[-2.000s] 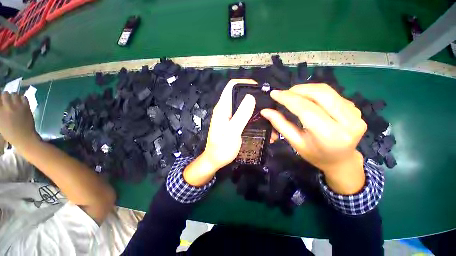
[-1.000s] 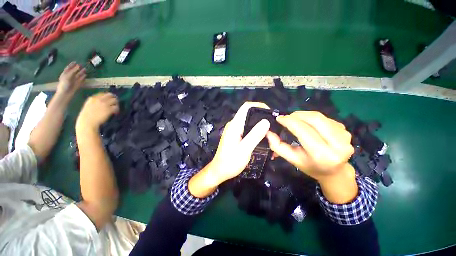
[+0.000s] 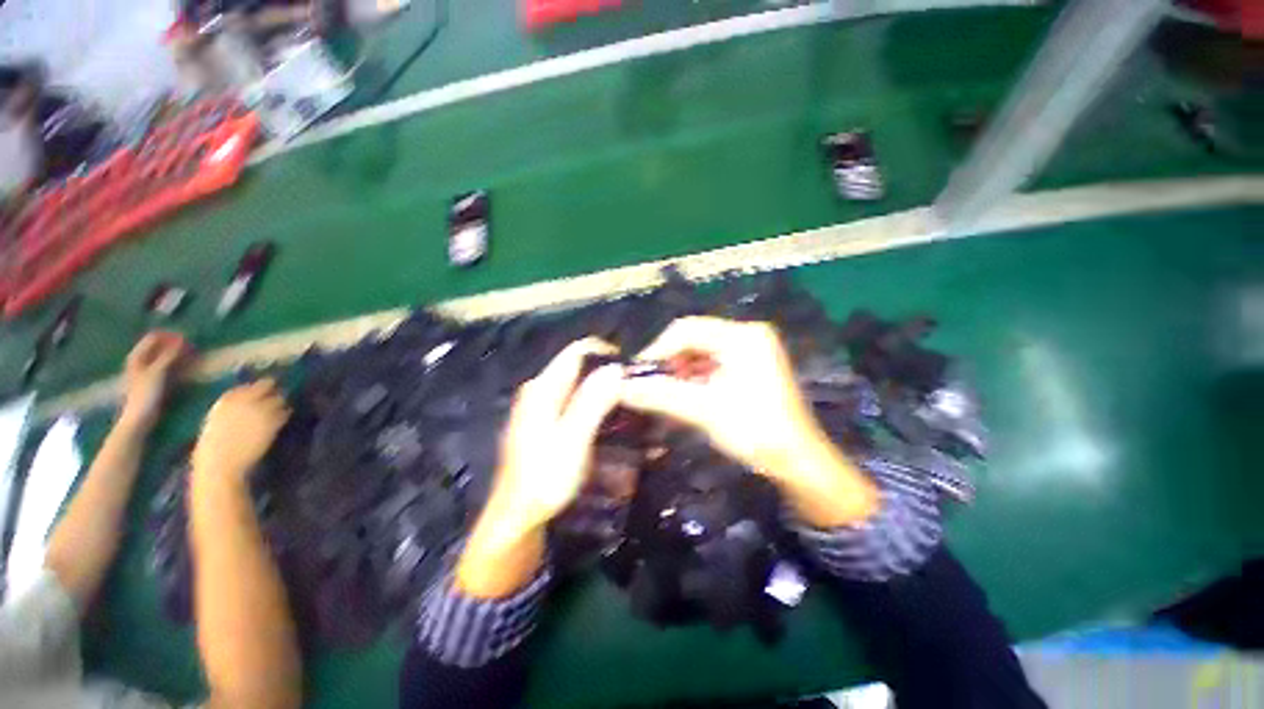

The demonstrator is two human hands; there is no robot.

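The view is blurred. My left hand [image 3: 548,450] holds a dark phone unit [image 3: 610,485] above the heap; its brownish lower part shows beside the palm. My right hand [image 3: 742,402] is against the phone's upper end, its thumb and fingers bent close to my left fingertips. The fingers hide most of the phone, and I cannot tell whether a small piece is between them. A wide heap of small black pieces [image 3: 354,485] lies under and around both hands, some with shiny faces.
Several phones, one a waiting phone [image 3: 469,229], lie on the green belt [image 3: 652,153] beyond the pale edge strip [image 3: 555,294]. A grey metal upright [image 3: 1040,118] stands at right. Red trays [image 3: 125,208] are at far left. A neighbour's forearms [image 3: 229,554] reach over the heap's left side.
The view has turned and shifted right. My hands have come together at the phone's upper end. My left thumb no longer lies across its back. The neighbour's hands have moved in from the left.
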